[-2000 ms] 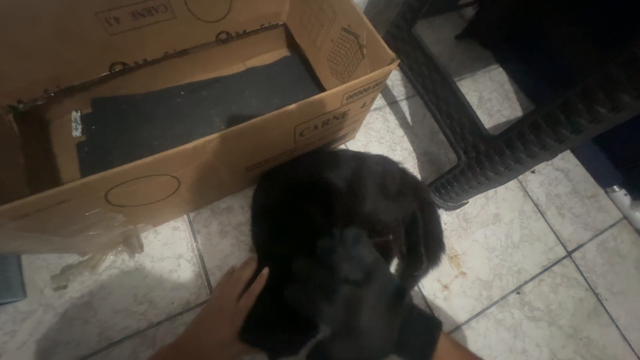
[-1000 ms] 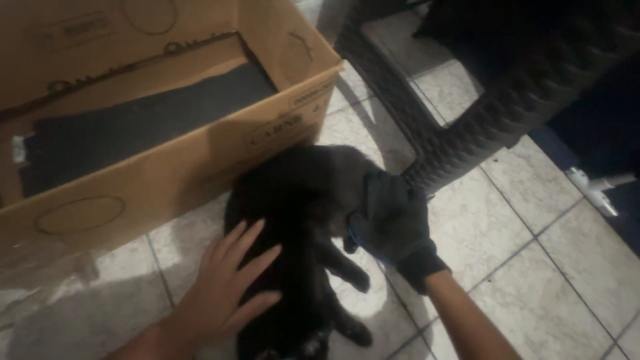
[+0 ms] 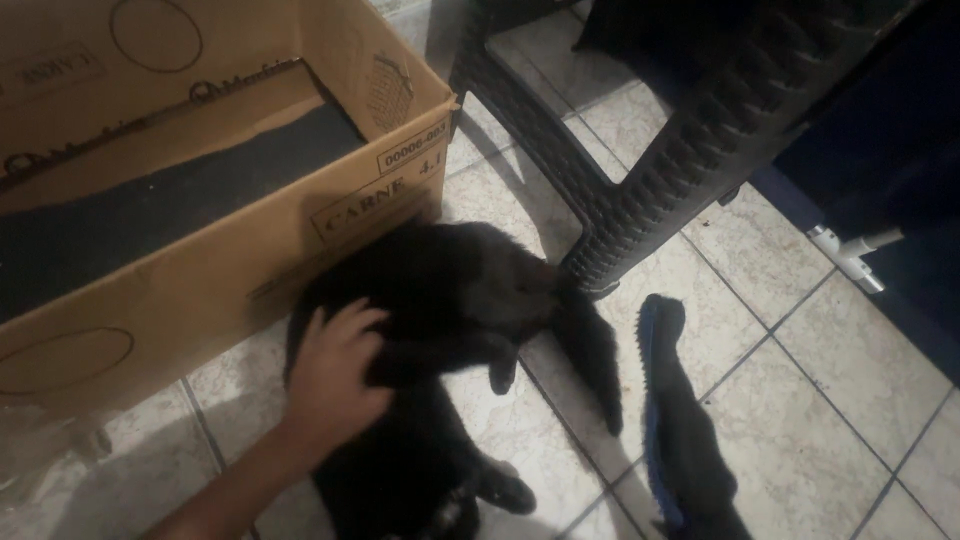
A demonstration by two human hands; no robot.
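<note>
A black cat lies curled on the tiled floor beside the cardboard box, its tail stretched out to the right. My bare left hand rests on the cat's dark fur with its fingers spread. To the right of the cat, apart from it, my right hand wears a dark grooming glove. The glove is seen edge-on, flat, with a blue side bearing short bristles turned toward the cat. It holds nothing. The cat's head is not clearly visible at the lower edge.
An open cardboard box with a dark sheet inside stands at the upper left. Dark woven-pattern plastic furniture has its leg near the cat's rear. Farther right, a white tubular fitting lies against dark blue fabric.
My gloved right hand was on the cat and has moved right, off its body. My left hand stays on the cat, whose tail now extends right. The view has shifted.
</note>
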